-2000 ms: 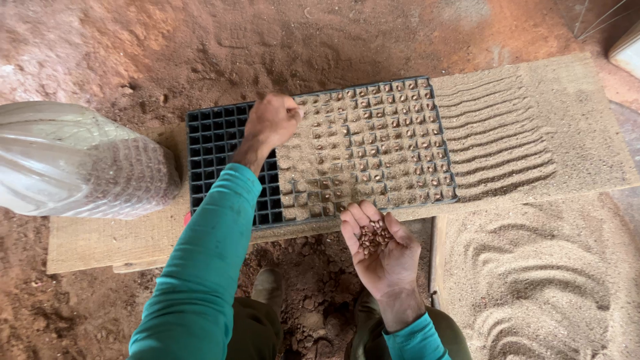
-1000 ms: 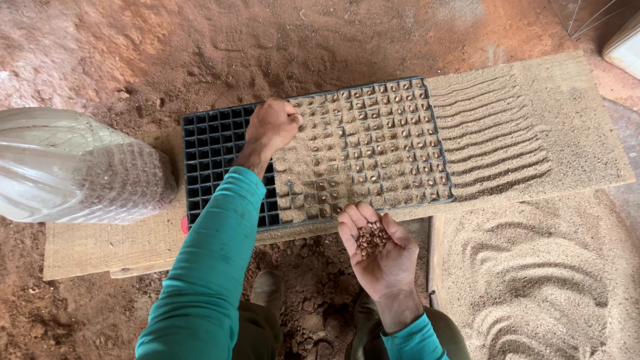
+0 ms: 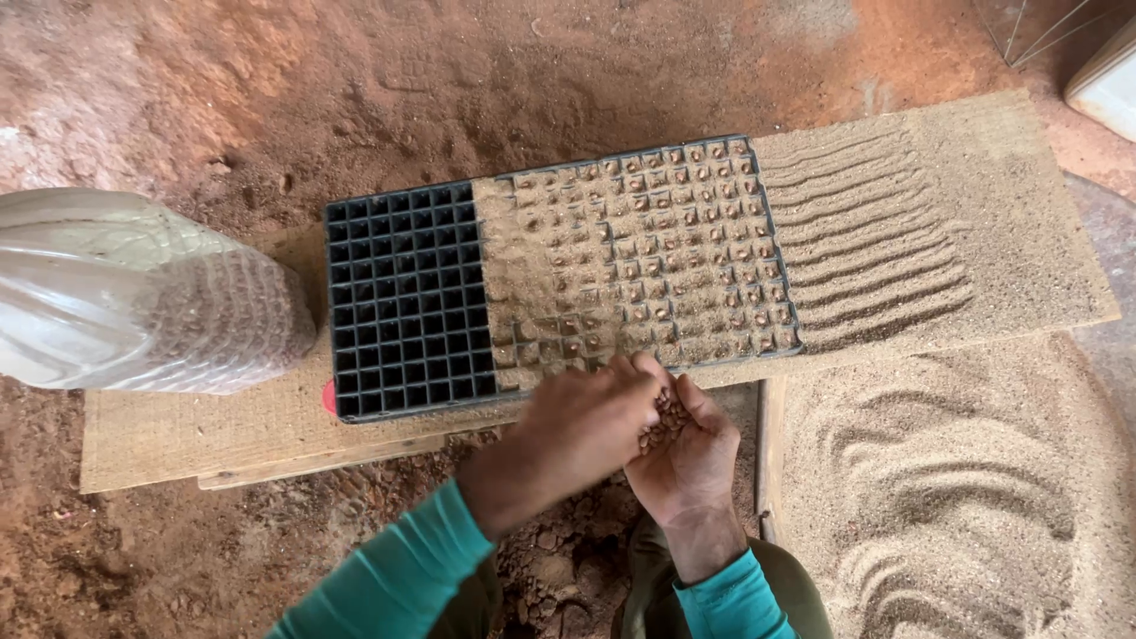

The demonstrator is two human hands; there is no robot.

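A black plastic seedling tray (image 3: 408, 297) lies aslant on a wooden board; its left cells are unfilled, and sandy substrate covers the rest. Brown seeds sit in dimples in many cells, mostly toward the right. At the tray's near edge, my right hand (image 3: 688, 457) is palm up and cupped around a small heap of brown seeds (image 3: 661, 424). My left hand (image 3: 586, 422), blurred, reaches over from the left with its fingertips at the heap. Whether they pinch a seed cannot be seen.
A large clear plastic bottle (image 3: 160, 293), partly filled with what look like seeds, lies at the left. The wooden board (image 3: 1056, 266) bears ridged sand beyond the tray. Lower right, sand (image 3: 958, 497) lies behind a wooden edge. A red object (image 3: 329, 396) shows beside the tray's lower left corner.
My left hand has moved from the tray's upper middle, down and right, to the seeds in my right hand. My right hand stays cupped by the tray's near edge.
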